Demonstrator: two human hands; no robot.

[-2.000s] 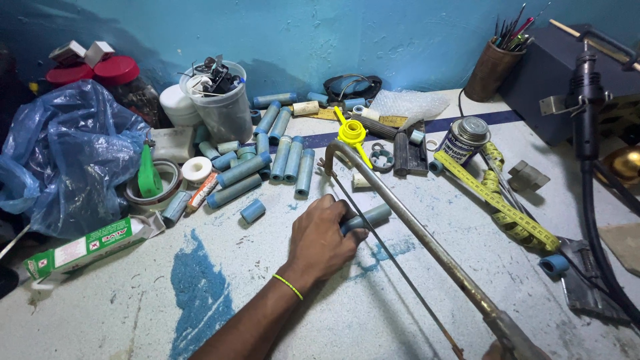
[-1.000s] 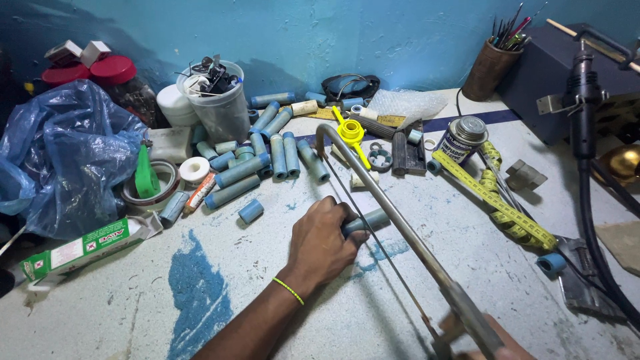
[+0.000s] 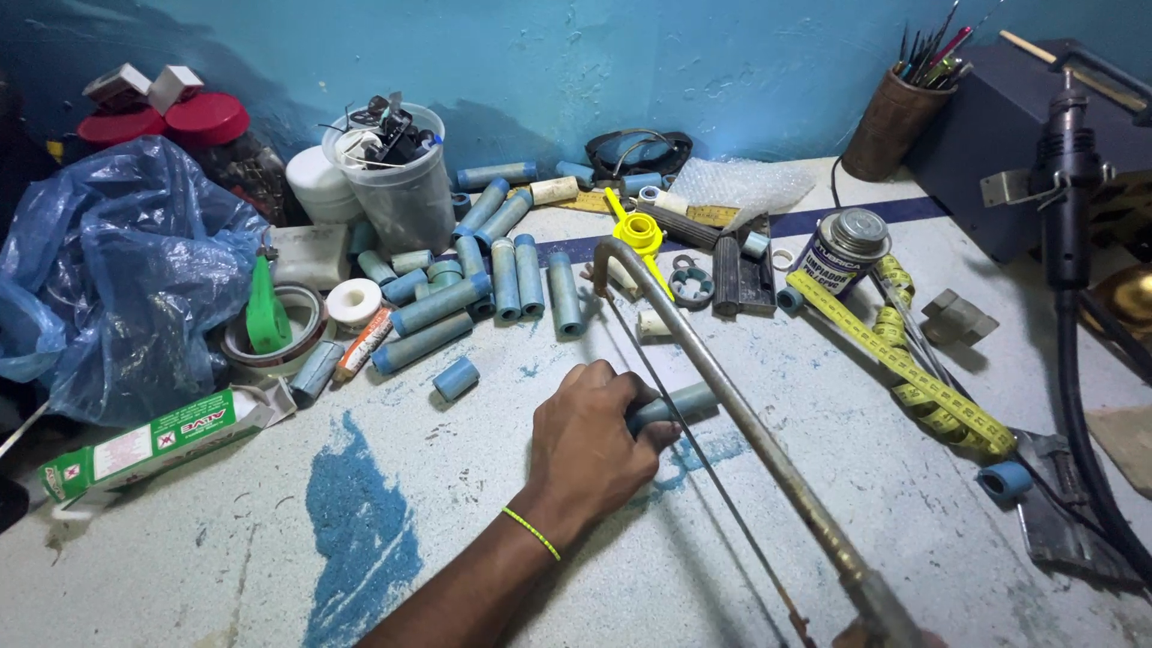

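Observation:
My left hand [image 3: 594,432], with a yellow-green band at the wrist, grips a blue plastic pipe piece [image 3: 693,401] flat on the white worktop. The blade of a hacksaw [image 3: 765,418] with a curved metal frame lies across this pipe, just right of my fingers. My right hand [image 3: 868,635] is at the bottom edge by the saw's handle end, mostly out of view and blurred, closed around it. A short blue pipe piece [image 3: 456,379] lies left of my left hand. Blue sawdust [image 3: 360,531] is spread on the worktop.
Behind are several cut blue pipes [image 3: 531,279], a yellow plastic part [image 3: 636,232] and a tub of small parts [image 3: 400,189]. To the right stand a can of PVC cleaner [image 3: 841,252], a yellow measuring tape [image 3: 909,369] and a black torch-like tool [image 3: 1066,207]. A blue plastic bag [image 3: 126,279] is at left.
The hacksaw and my right hand have shifted back and forth along the blade's line, while my left hand keeps its hold on the pipe in nearly the same place.

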